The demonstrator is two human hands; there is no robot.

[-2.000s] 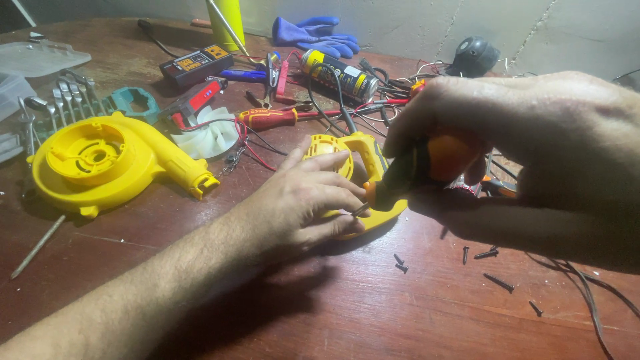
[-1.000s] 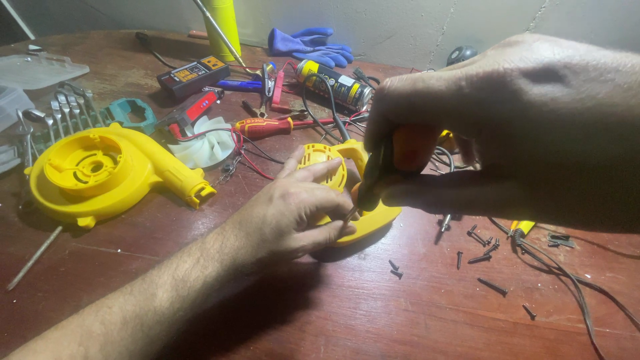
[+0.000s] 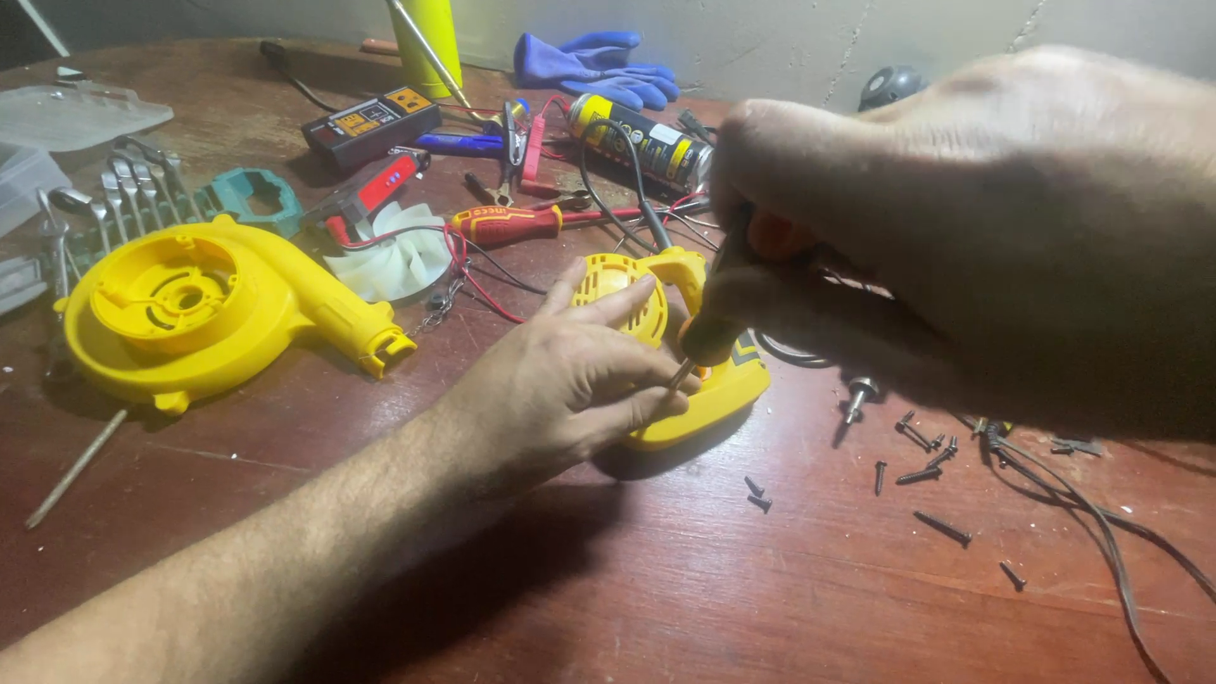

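My left hand (image 3: 570, 389) lies over a yellow plastic power-tool housing (image 3: 708, 408), its fingers spread across the vented part and along the handle. From above, my right hand (image 3: 912, 218) grips a screwdriver (image 3: 712, 332) with a dark and orange handle. The metal shaft points down between my left thumb and forefinger at the housing; its tip is hidden. A yellow blower housing (image 3: 199, 304) with an outlet tube lies at the left. Behind it sits a white fan impeller (image 3: 394, 252). Dark screws (image 3: 917, 475) are scattered to the right.
A red-and-yellow screwdriver (image 3: 508, 225), a spray can (image 3: 641, 142), a multimeter-like black box (image 3: 370, 123) and blue gloves (image 3: 594, 71) lie at the back. Wrenches (image 3: 133, 190) stand at the left. A thin metal rod (image 3: 76, 470) pokes from under the blower housing. Cables (image 3: 1092, 513) trail at the right.
The right hand has shifted and turned a little around the screwdriver handle. My left hand stays on the yellow housing.
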